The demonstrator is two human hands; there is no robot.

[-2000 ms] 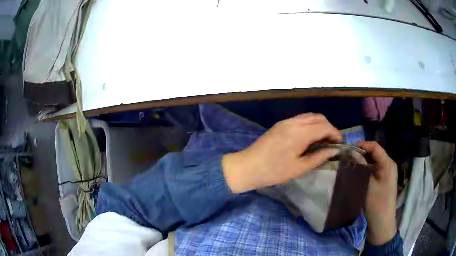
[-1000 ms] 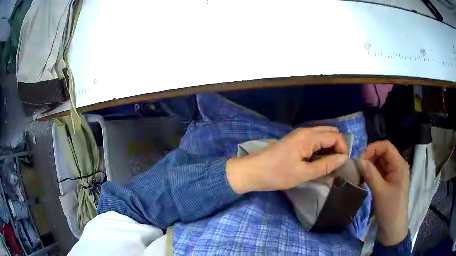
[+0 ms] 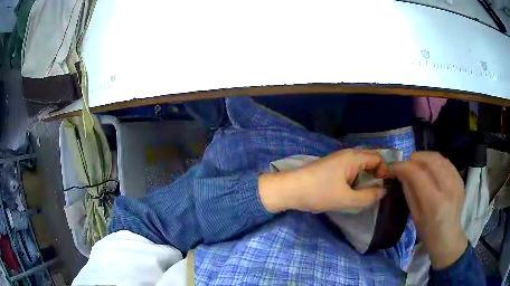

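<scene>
A beige garment panel (image 3: 353, 223) with a dark brown band (image 3: 390, 222) at its right end lies over my lap, below the table edge. My left hand (image 3: 330, 181) comes from the left and pinches the panel's upper edge between thumb and fingers. My right hand (image 3: 433, 195) is at the right, its fingertips meeting the left fingertips at the same edge near the brown band. The right fingers hide part of the brown band, and what lies exactly between the fingertips is too small to tell.
The white table (image 3: 251, 50) with its wooden edge spans the top. A panel bundle (image 3: 49, 47) hangs over its left corner. Below it, a pale bin (image 3: 122, 167) holds tied olive-green strips (image 3: 94, 162). Pink cloth (image 3: 428, 108) and pale cloth (image 3: 475, 195) are at the right.
My right hand has turned over and moved left, so its fingertips now meet the left ones. The brown band, which faced up with an open fold, is now partly covered and more upright.
</scene>
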